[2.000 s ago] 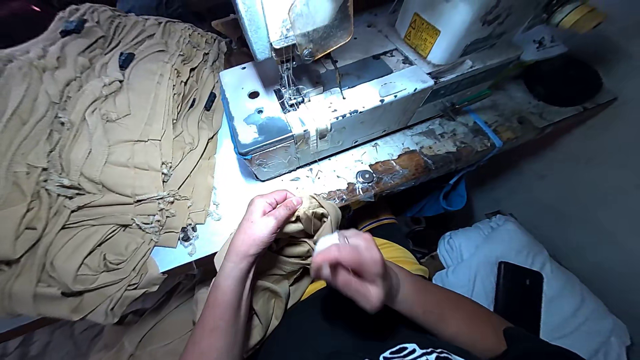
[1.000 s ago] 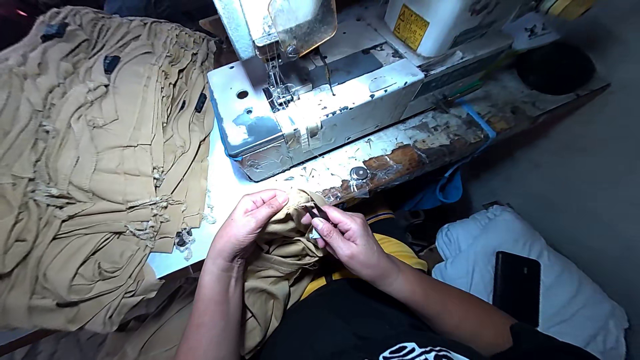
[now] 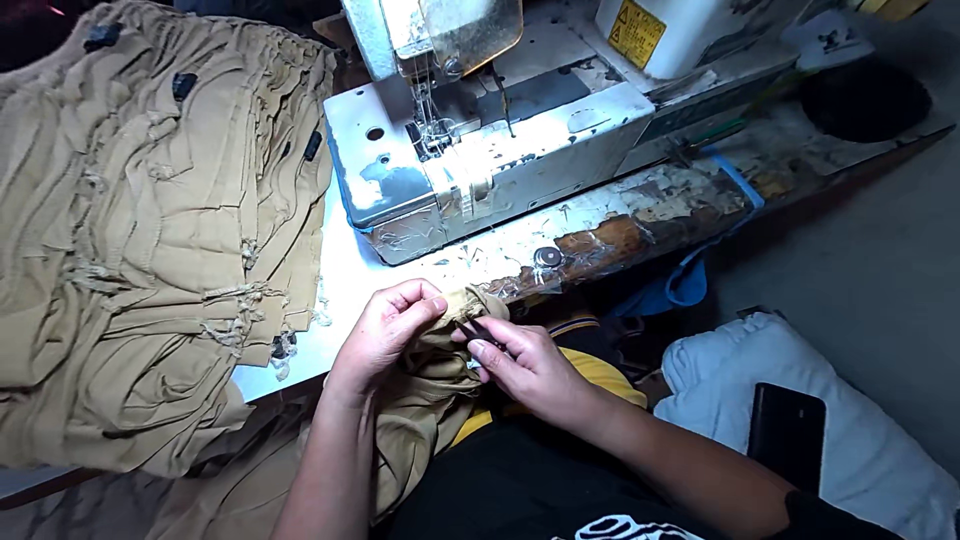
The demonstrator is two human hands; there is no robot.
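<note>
My left hand (image 3: 390, 330) pinches the edge of a tan garment (image 3: 427, 409) between thumb and fingers, just in front of the table edge. Close on its right, my right hand (image 3: 525, 360) holds a small dark pointed tool (image 3: 477, 331), perhaps thread snips or tweezers, with its tip at the gathered cloth. The garment hangs down over my lap. Above both hands stands an industrial sewing machine (image 3: 517, 165), its needles and presser foot (image 3: 433, 135) lit brightly.
A pile of tan gathered garments (image 3: 150, 225) covers the table's left side. A round metal knob (image 3: 548, 257) sits on the worn table edge (image 3: 600, 240). Blue strap (image 3: 686, 285) hangs below. At right, a black phone (image 3: 787, 435) lies on pale cloth (image 3: 735, 360).
My right hand, lower and turned inward two seconds ago, has come up to the cloth with the dark tool showing. My left hand keeps its pinch on the garment.
</note>
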